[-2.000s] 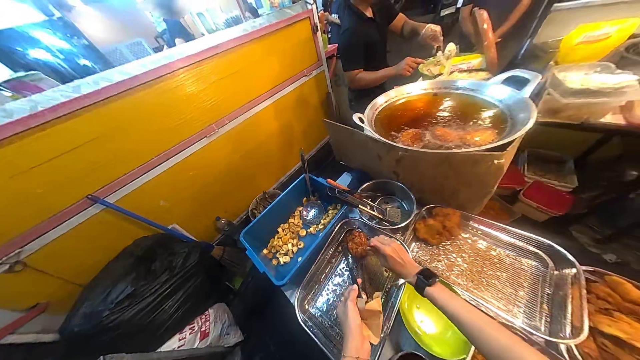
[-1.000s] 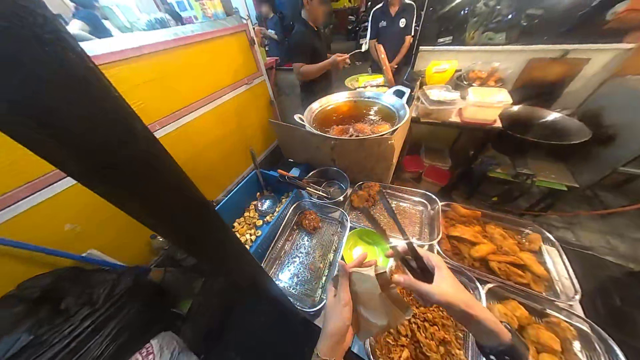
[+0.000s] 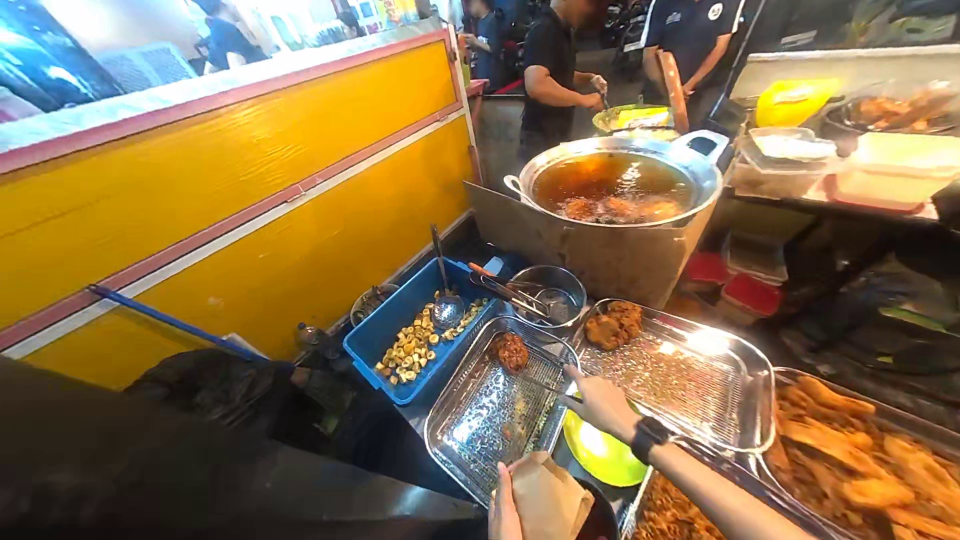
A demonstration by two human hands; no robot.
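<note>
My left hand (image 3: 506, 508), low in the view, holds a brown paper bag (image 3: 547, 495) by its side; part of the hand is cut off by the bottom edge. My right hand (image 3: 600, 401), with a dark watch at the wrist, grips metal tongs (image 3: 541, 384) that reach over the left metal mesh tray (image 3: 465, 442). One dark brown fried piece (image 3: 511, 352) lies at the far end of that tray, near the tongs. A yellow-green bowl (image 3: 604, 450) sits under my right forearm. Another fried piece (image 3: 613, 325) lies in the tray to the right (image 3: 739, 420).
A blue tub (image 3: 367, 367) holds cut pale pieces and a skimmer (image 3: 448, 311). Beyond stands a large pan of oil (image 3: 615, 180) with frying food. Trays of fried food (image 3: 855, 450) are at the right. A dark post (image 3: 187, 465) crosses the lower left. Two people stand behind the pan.
One second ago both hands were together at the paper bag, right of the left tray. Now my right hand has moved out over that tray with the tongs, and the bag is near its close end.
</note>
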